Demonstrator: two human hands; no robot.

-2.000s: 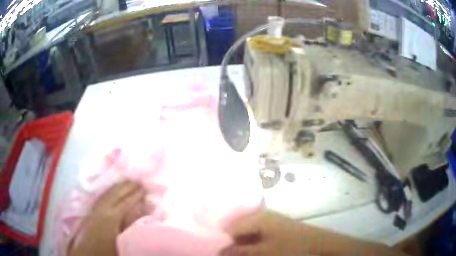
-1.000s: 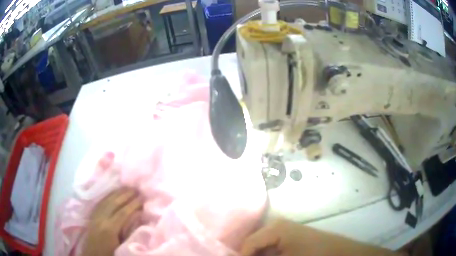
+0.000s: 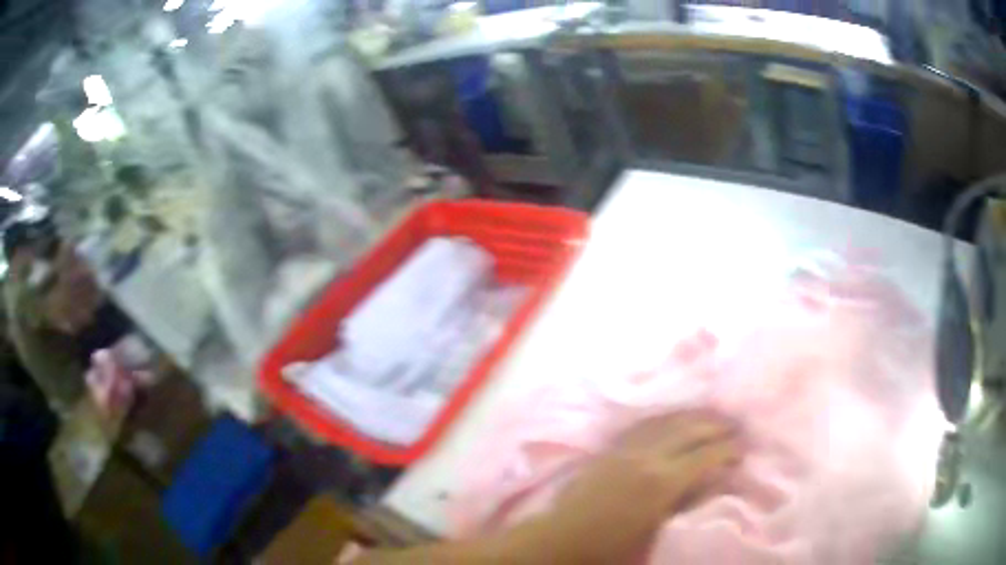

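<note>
The pale pink fabric [image 3: 838, 419] lies heaped on the white table [image 3: 673, 254], washed out by glare. My left hand [image 3: 673, 452] rests on the fabric with its fingers curled into the folds; whether it grips them is hard to tell. My right hand is not in view. The dark lamp head [image 3: 952, 331] and a small bright part of the sewing machine show at the right edge.
A red plastic basket [image 3: 568, 226] with white pieces [image 3: 419, 298] stands at the table's left side. A blue container [image 3: 221, 482] is at the lower left. A person's arm [image 3: 61, 281] shows at the far left. Other stations stand behind.
The view has swung left, so the basket is now near the middle and most of the machine is out of view. My right hand has left the picture. My left hand stays on the fabric.
</note>
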